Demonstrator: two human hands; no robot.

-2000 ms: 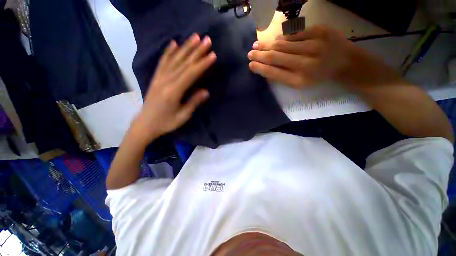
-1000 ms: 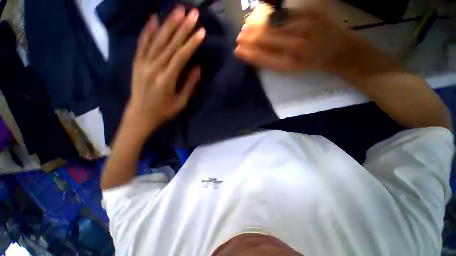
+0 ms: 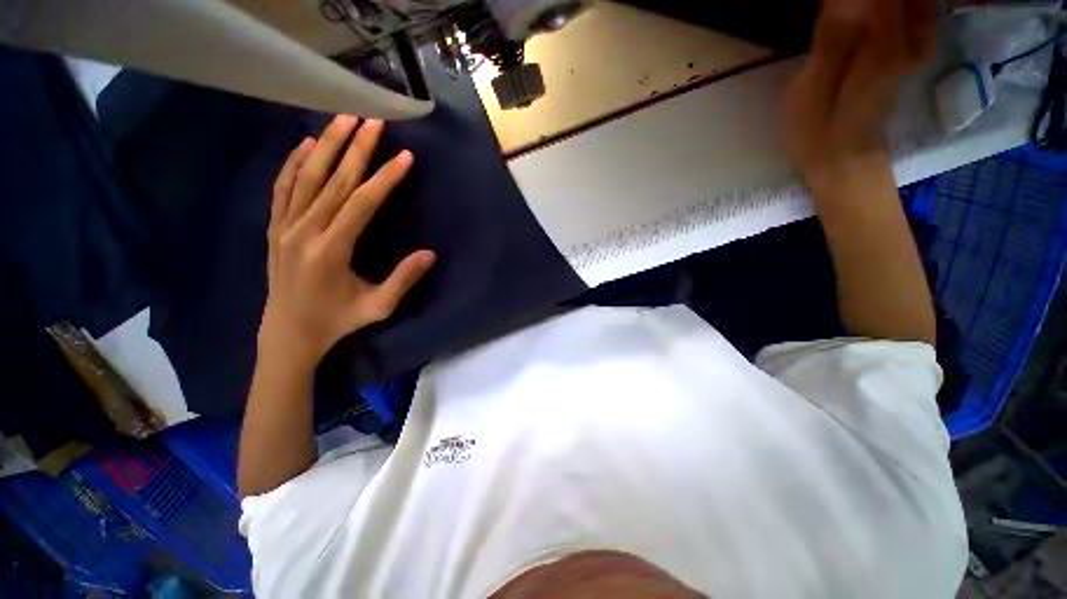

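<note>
A large navy-black cut panel [image 3: 468, 263] lies on the machine table, its right edge beside the presser foot and needle area [image 3: 516, 84] and its lower edge at my shirt. My left hand [image 3: 334, 240] lies flat on the panel with its fingers spread, left of the needle area. My right hand [image 3: 852, 100] is at the upper right, away from the panel, over the right part of the table. It is blurred, and whether it holds anything cannot be told. The pale machine arm [image 3: 222, 53] covers the panel's upper part.
The yellow-tan bed plate [image 3: 620, 70] lies right of the needle. A measuring scale [image 3: 690, 220] runs along the table's front edge. A small white object [image 3: 963, 96] with a dark cord is far right. A brown-edged bundle [image 3: 108, 380] is at left. Blue baskets [image 3: 1000, 252] show below.
My right hand has moved from beside the needle to the upper right, off the panel. The view has shifted, bringing in the machine arm and the white object. My left hand stays on the panel.
</note>
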